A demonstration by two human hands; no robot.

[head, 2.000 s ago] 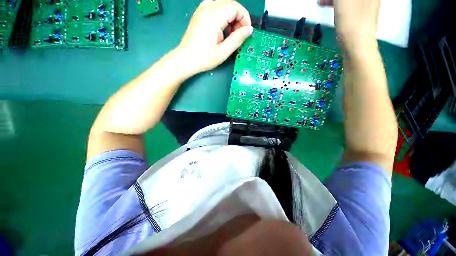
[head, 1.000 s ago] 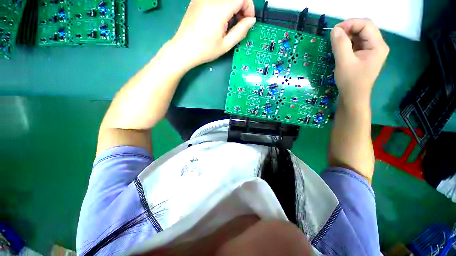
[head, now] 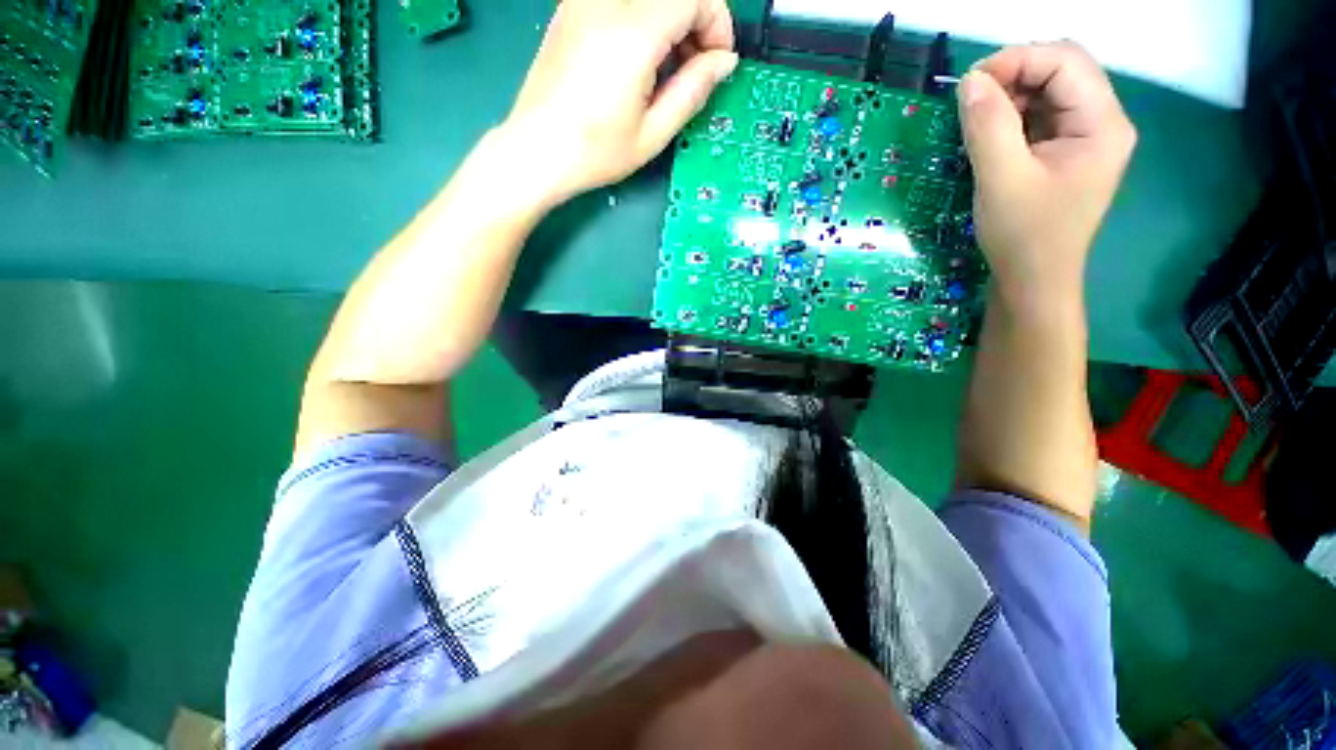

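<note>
A green circuit board panel [head: 813, 220] with blue, black and red parts lies on a black ribbed board holder [head: 762, 384]. The holder shows beyond the panel's far and near edges. My left hand [head: 630, 88] is at the panel's upper left corner, thumb and finger close together; whether it holds the panel or a small part cannot be told. My right hand [head: 1048, 139] is at the upper right corner, pinching a thin pale part [head: 947, 79] that points left. The right hand hides part of the panel's right edge.
Stacked green boards [head: 242, 73] lie at the upper left, with a small green board piece [head: 429, 15] beside them. A white sheet [head: 1128, 37] lies at the upper right. Black spare holders [head: 1260, 315] are at the right edge, above a red plastic stool [head: 1194, 447].
My right hand has come back from the white sheet to the panel's upper right corner, with the thin part in its fingertips. My left hand has stayed by the upper left corner.
</note>
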